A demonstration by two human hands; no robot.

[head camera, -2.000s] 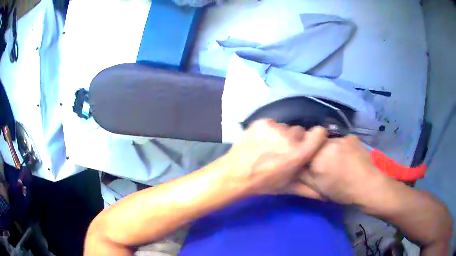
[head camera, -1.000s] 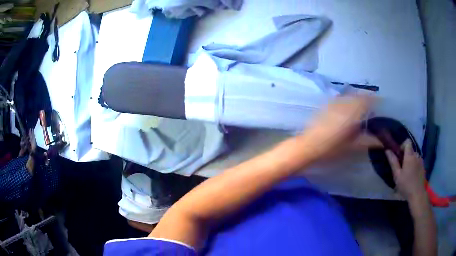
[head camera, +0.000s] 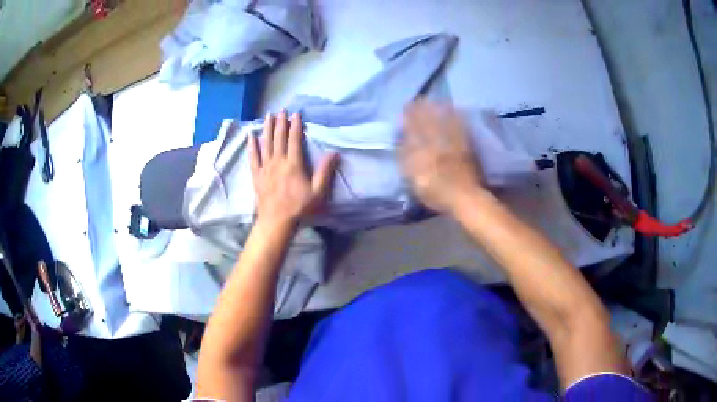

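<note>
The light grey-white garment piece (head camera: 362,169) is drawn over the dark padded sleeve board (head camera: 167,184), whose rounded left end shows bare. My left hand (head camera: 284,173) lies flat on the cloth with fingers spread, towards the board's left part. My right hand (head camera: 440,157) is on or just over the cloth to the right and is blurred. Whether its fingers grip cloth is unclear. The black iron (head camera: 586,192) with a reddish-brown handle stands alone at the table's right edge.
A crumpled pale bundle (head camera: 244,39) lies on the blue block (head camera: 224,98) beyond the board. An orange-red sleeve (head camera: 660,225) joins a thin line at right. A small dark clamp (head camera: 140,222) sits at the board's left end. Another iron (head camera: 69,294) and a person's patterned sleeve are at lower left.
My right hand has let go of the iron and moved left onto the cloth. My left hand has moved left and lies flat. The garment now covers more of the board's left part.
</note>
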